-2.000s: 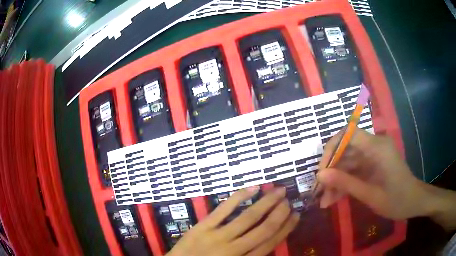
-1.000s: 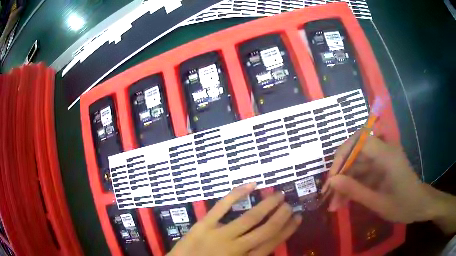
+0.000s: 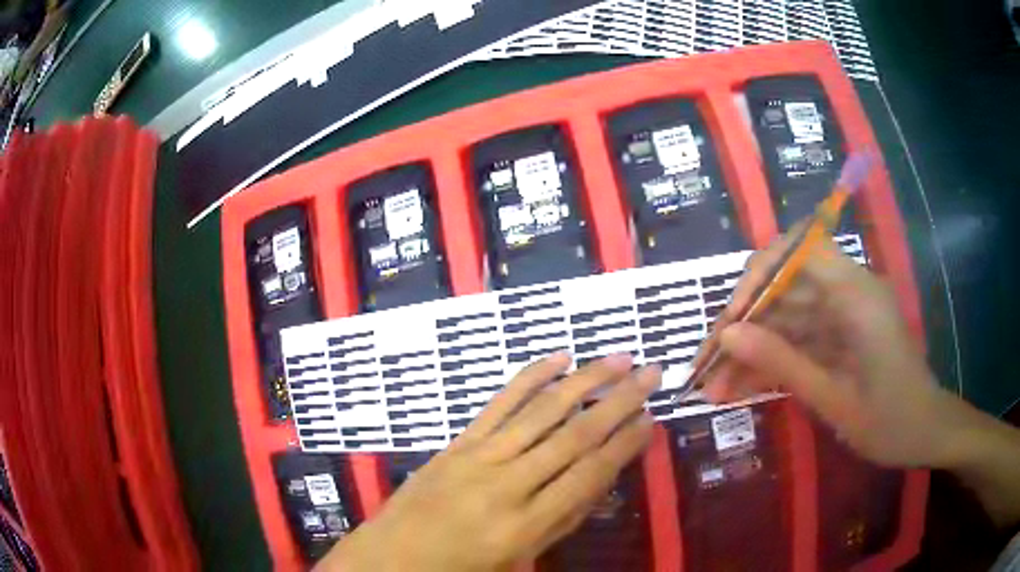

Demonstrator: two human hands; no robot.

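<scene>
A red foam tray [image 3: 464, 207] holds black phone housings [image 3: 526, 263] in two rows. A white adhesive sheet [image 3: 392, 339] with rows of short black bars lies across the middle of the tray. My left hand [image 3: 526, 458] lies flat, fingertips on the sheet's lower part, covering part of the lower row. My right hand [image 3: 839, 346] grips orange tweezers [image 3: 789, 274] with a pink-purple top end. Their dark tip touches or hovers just over the sheet's lower edge, right of my left fingertips. Whether a bar is on the tip cannot be told.
Stacked red foam trays [image 3: 67, 335] stand at the left. A black sheet with a stepped white edge [image 3: 392, 89] and a barred white sheet [image 3: 671, 28] lie beyond the tray. A phone-like object [image 3: 123, 75] lies at the upper left on the green surface [image 3: 241, 62].
The view has shifted, so the tray sits further right. The tweezer tip has moved from a lower-row housing up to the sheet's lower edge. My left hand has moved up onto the sheet.
</scene>
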